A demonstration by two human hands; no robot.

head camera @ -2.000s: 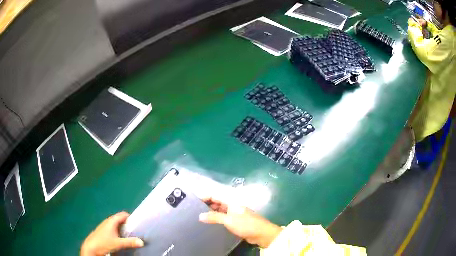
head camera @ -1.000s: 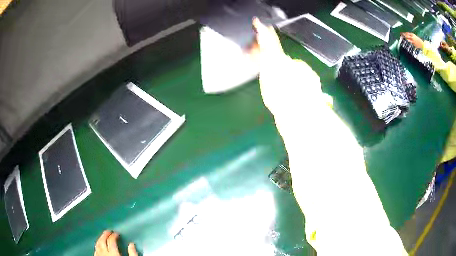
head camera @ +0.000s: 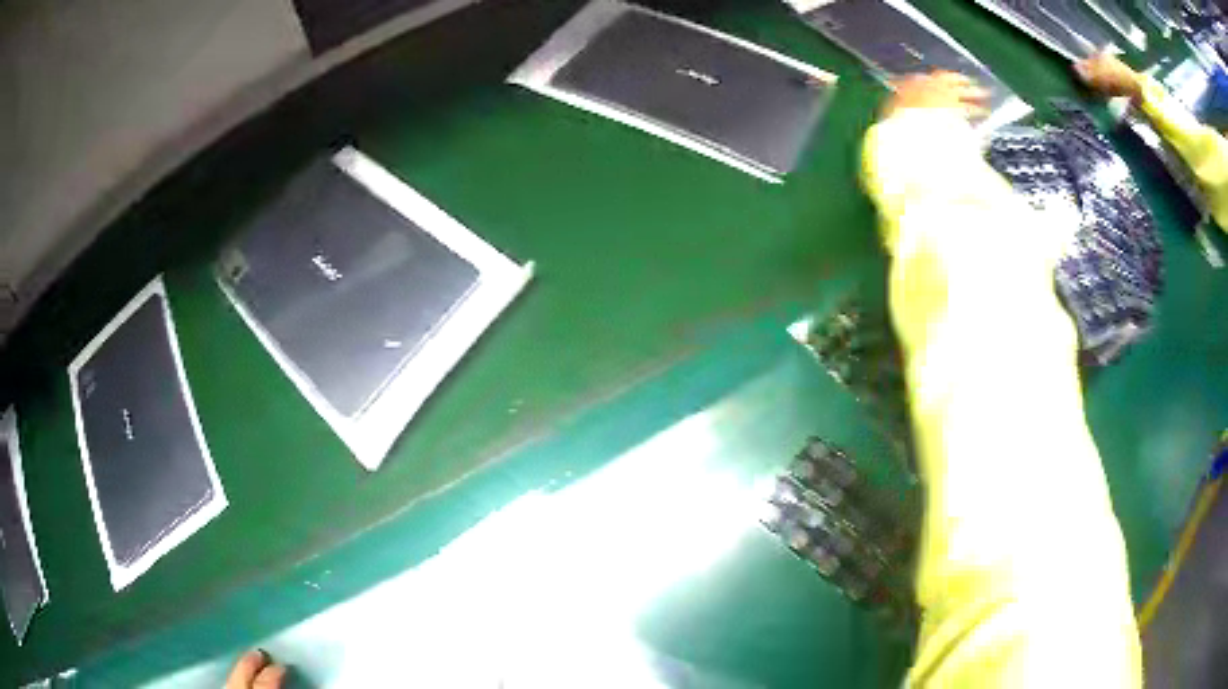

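Observation:
My right hand (head camera: 936, 97) reaches far out at the upper right, over the near edge of a dark grey tablet or back cover (head camera: 900, 43) on a white sheet. Whether its fingers grip the edge cannot be told. Another tablet (head camera: 694, 84), with a small pale logo, lies flat on its white sheet at top centre. My left hand (head camera: 253, 670) shows only as fingertips at the bottom edge, away from any tablet; the rest is cut off. Lens-piece sheets (head camera: 832, 512) lie near my right forearm, which partly hides them.
Tablets on white sheets lie at left, one (head camera: 357, 289) nearest the middle. A thick stack of lens-piece sheets (head camera: 1115, 256) stands right of my forearm. Another person's hand (head camera: 1107, 73) and yellow sleeve show at upper right. Glare covers the near green mat.
The blurred tablet under my right hand now lies flat and released at top centre. My right hand has moved right to another tablet. My left hand shows less at the bottom edge.

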